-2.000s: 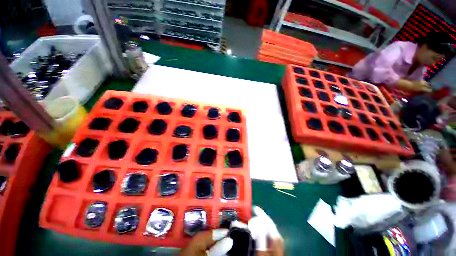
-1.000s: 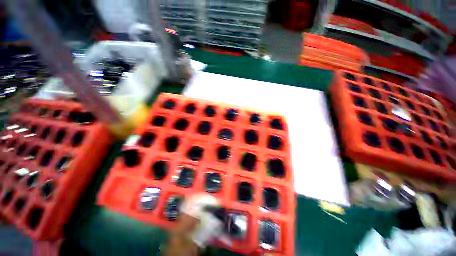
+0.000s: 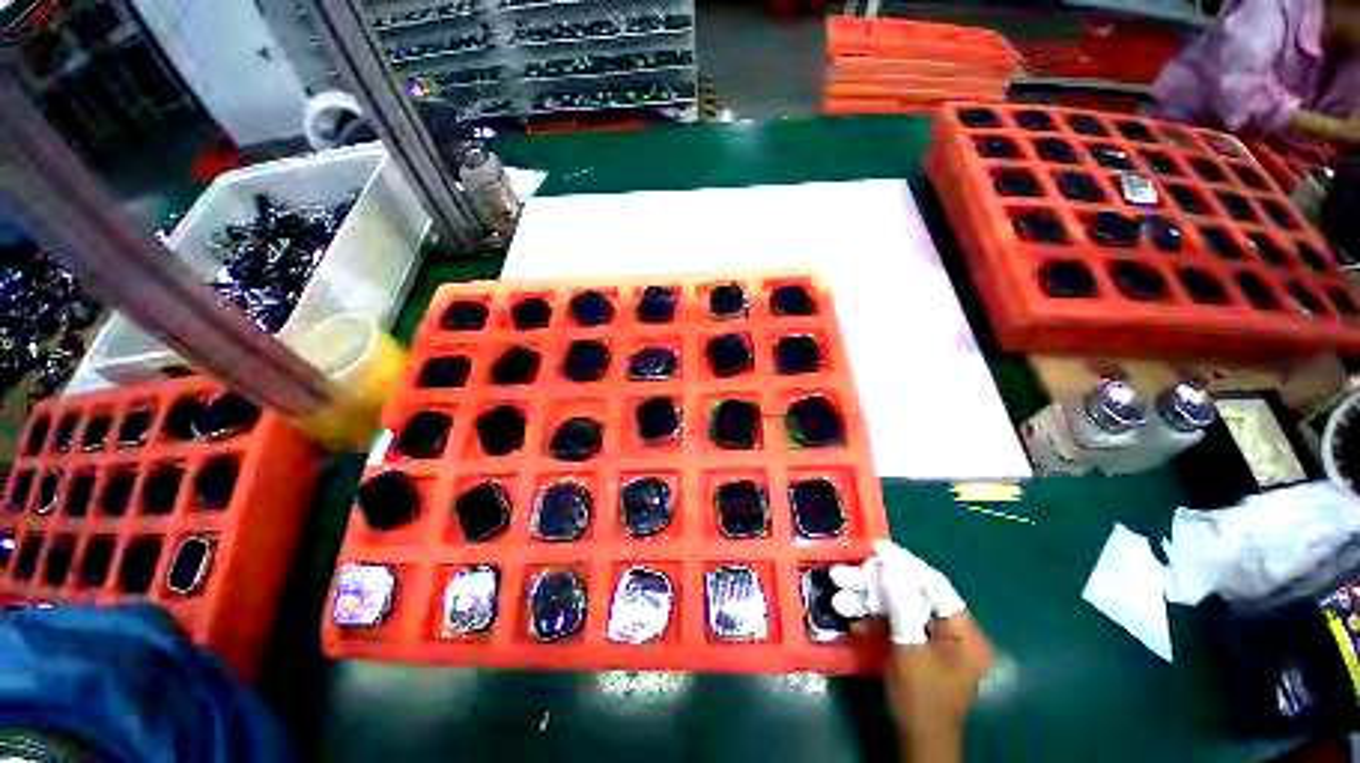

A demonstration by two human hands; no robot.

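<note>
An orange-red turnover tray (image 3: 597, 657) lies in front of me, with a smartwatch unit in each pocket. Most units are dark; several in the front row look silvery, such as the smartwatch unit (image 3: 641, 604). My right hand (image 3: 917, 614), with white coverings on the fingers, is at the tray's front right corner. Its fingertips close on the dark unit in that corner pocket and partly hide it. My left hand is not in view; a blue sleeve (image 3: 120, 693) shows at the lower left, over the left tray's near edge.
A second tray (image 3: 276, 522) stands left, a third (image 3: 1029, 321) back right. A white sheet (image 3: 910, 358) lies behind the front tray. Metal posts (image 3: 395, 127), a white bin (image 3: 373, 254) and a yellow roll (image 3: 366, 395) are left. Two bottles (image 3: 1107, 432) and white wipes (image 3: 1268, 544) are right. A person's pink sleeve shows beyond.
The front left pocket, empty before, now holds a silvery unit. The blurred hand over the front row is gone from there; my right hand is at the right corner. The blue sleeve has appeared.
</note>
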